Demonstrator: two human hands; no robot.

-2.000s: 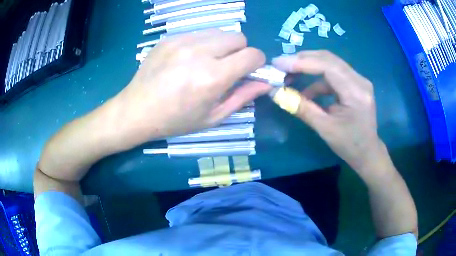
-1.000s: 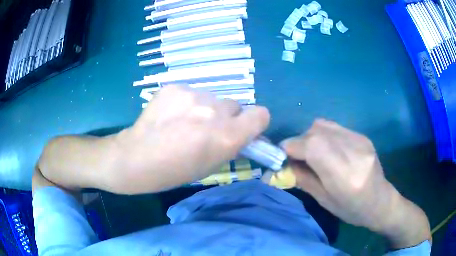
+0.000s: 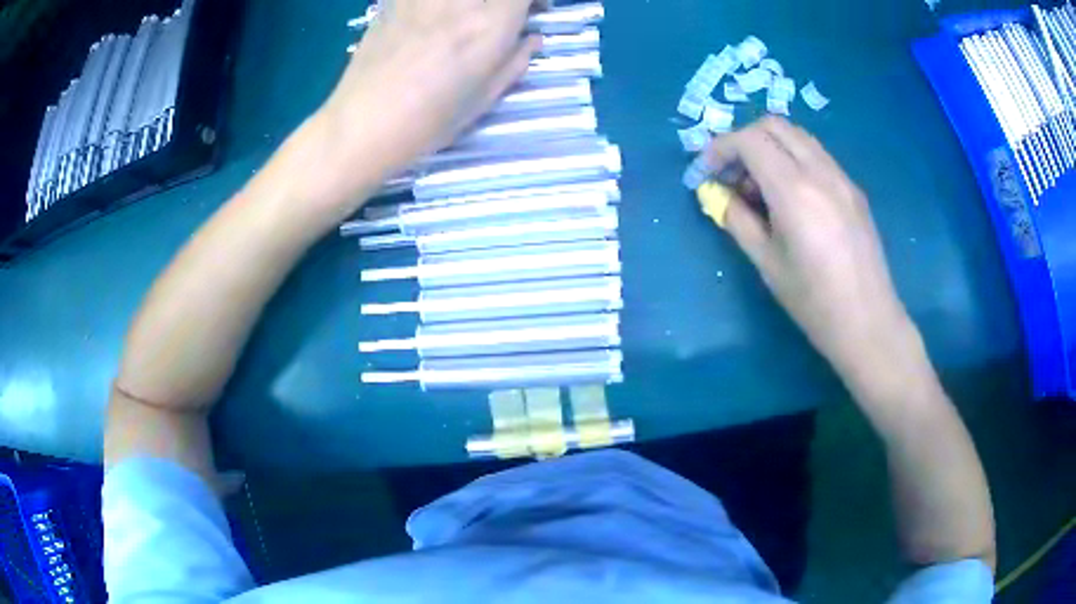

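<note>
Several silver tube assemblies (image 3: pixel 519 271) lie side by side in a row on the green table, thin rods pointing left. My left hand (image 3: pixel 443 71) is over the upper part of the row, fingers down at the tubes; whether it grips one is hidden. My right hand (image 3: pixel 802 201), with yellow tape (image 3: pixel 714 203) on the thumb, pinches a small translucent plastic piece (image 3: pixel 694 174) between thumb and index finger. It is just below the loose pile of plastic pieces (image 3: pixel 746 83).
A black tray (image 3: pixel 212 118) with tube assemblies is at the upper left. A blue bin (image 3: pixel 1003 224) with thin rods is at the right edge. Yellowish tape strips (image 3: pixel 543 439) over a short silver bar lie at the near table edge. A blue crate (image 3: pixel 35 519) is at the lower left.
The tube held by my left hand is no longer seen in it, and that hand has moved up over the row. My right hand has moved up to the plastic pieces. More tubes show at the near end.
</note>
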